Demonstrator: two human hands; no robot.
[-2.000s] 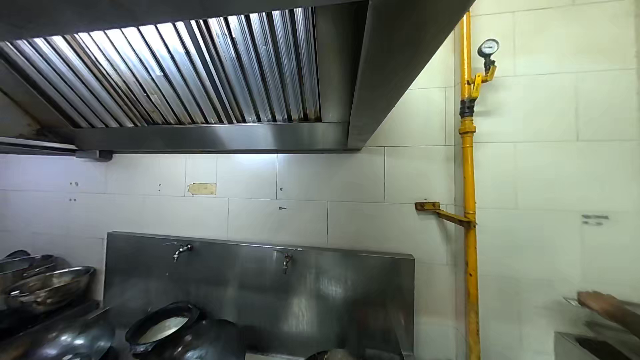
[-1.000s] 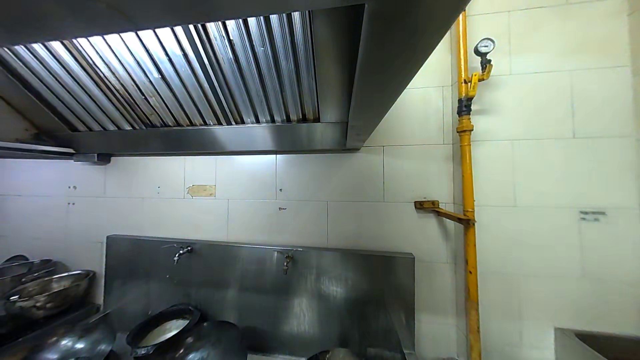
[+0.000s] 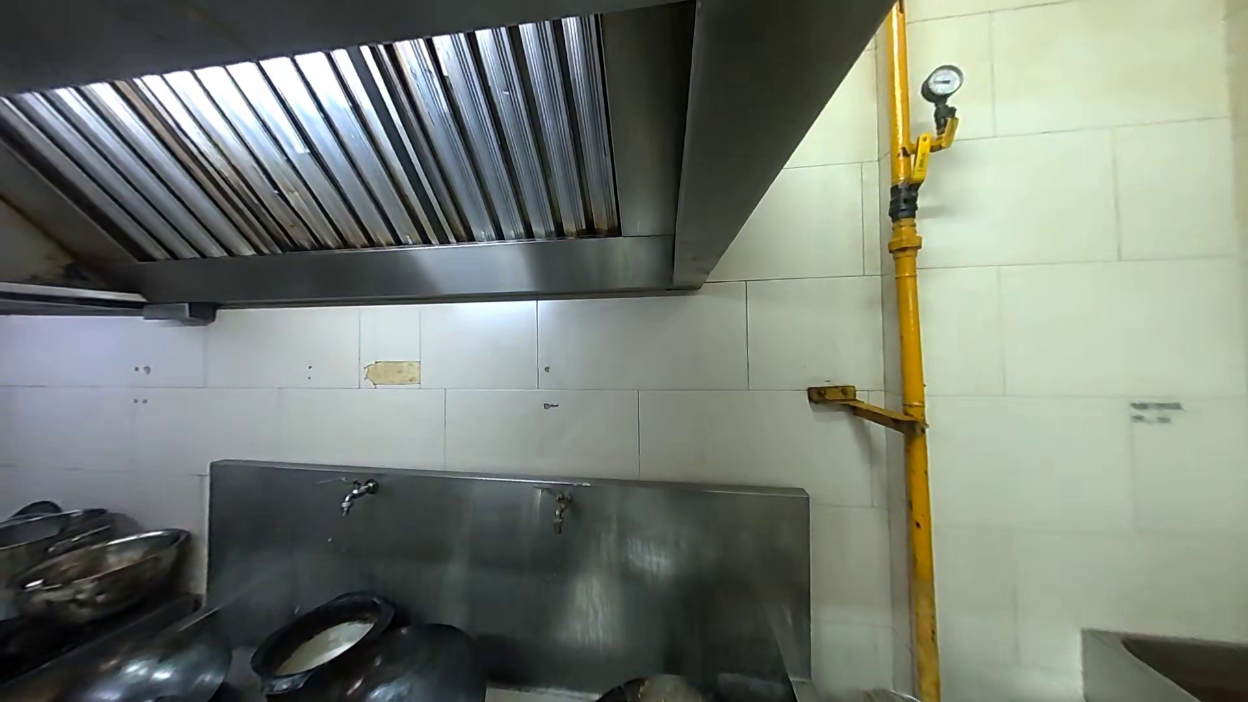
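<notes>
Neither of my hands shows in the head view now. Low in the picture a dark round pot (image 3: 327,645) holds something whitish, and a second dark rounded vessel (image 3: 429,668) sits against its right side. Behind them rises a stainless steel backsplash (image 3: 673,575) with two small metal taps, a left tap (image 3: 359,493) and a right tap (image 3: 562,509). Metal bowls (image 3: 107,575) are heaped at the far left. The top of another vessel (image 3: 655,688) is cut off by the bottom edge.
A steel exhaust hood (image 3: 439,268) with ribbed filters hangs overhead. A yellow pipe (image 3: 915,487) with a pressure gauge (image 3: 943,82) and a wall bracket (image 3: 863,405) runs down near the tiled corner. A sink-like basin's edge (image 3: 1102,663) shows at the lower right.
Two seconds ago a hand with something thin showed at the lower right edge; it is out of view now.
</notes>
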